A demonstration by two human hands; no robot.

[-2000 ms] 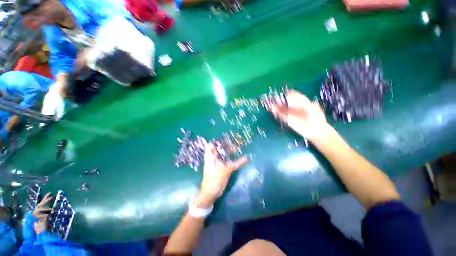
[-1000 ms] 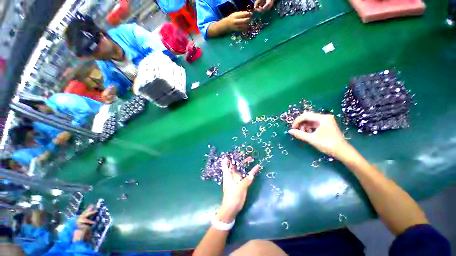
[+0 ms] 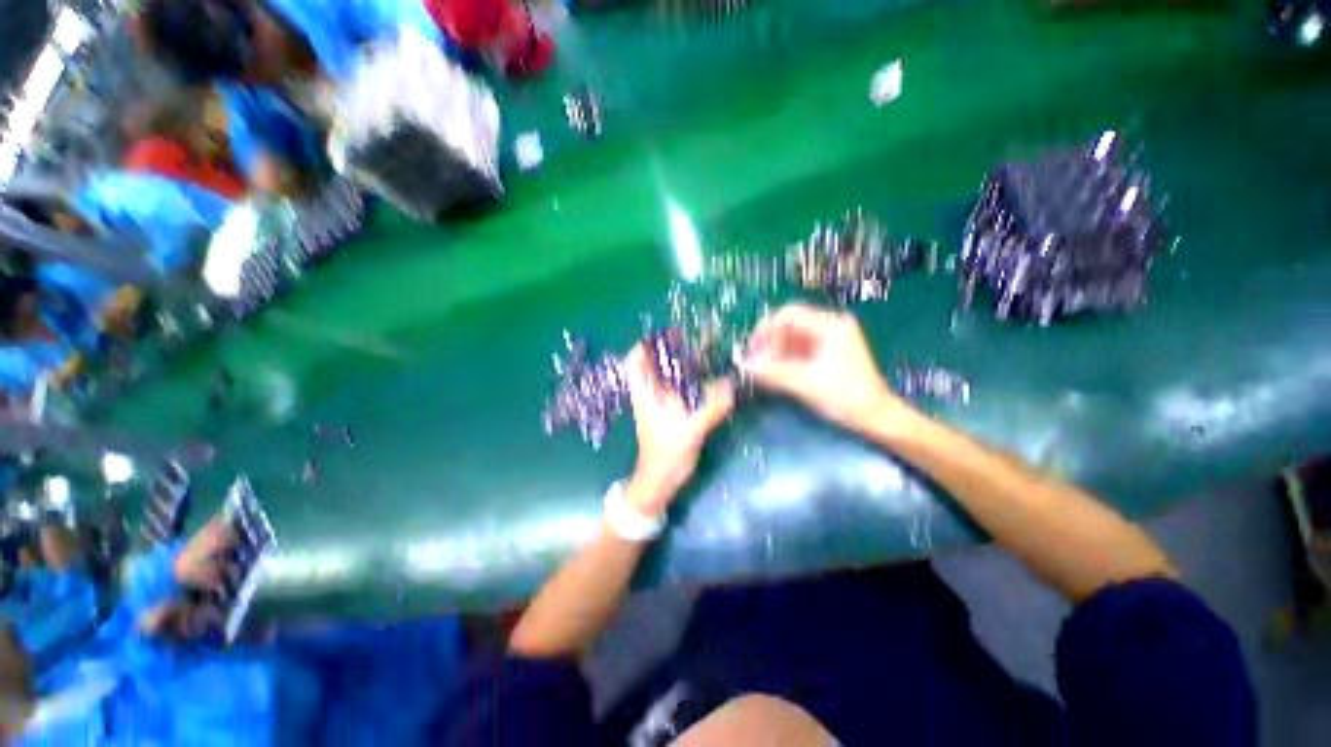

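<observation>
Small shiny silver-purple metal pieces (image 3: 587, 388) lie in a pile on the green tabletop, at the left of my left hand. My left hand (image 3: 674, 416) holds a bunch of these pieces between thumb and fingers. My right hand (image 3: 812, 359) is close to its right, with thumb and index finger pinched near the bunch; motion blur hides what it holds, if anything. Tiny loose rings (image 3: 705, 310) are scattered just beyond both hands. A heap of mixed ring hardware (image 3: 847, 260) lies beyond my right hand.
A squared stack of dark glittering pieces (image 3: 1063, 234) sits at the right. A small group of metal parts (image 3: 934, 384) lies beside my right wrist. A white tag (image 3: 886, 82) is at the far side. People in blue, a pale tray stack (image 3: 416, 132) and a dotted tray (image 3: 241, 562) are at the left.
My right hand has moved left from the ring heap to beside my left hand. My left hand stays at the pile with its bunch. The whole view has shifted and blurred.
</observation>
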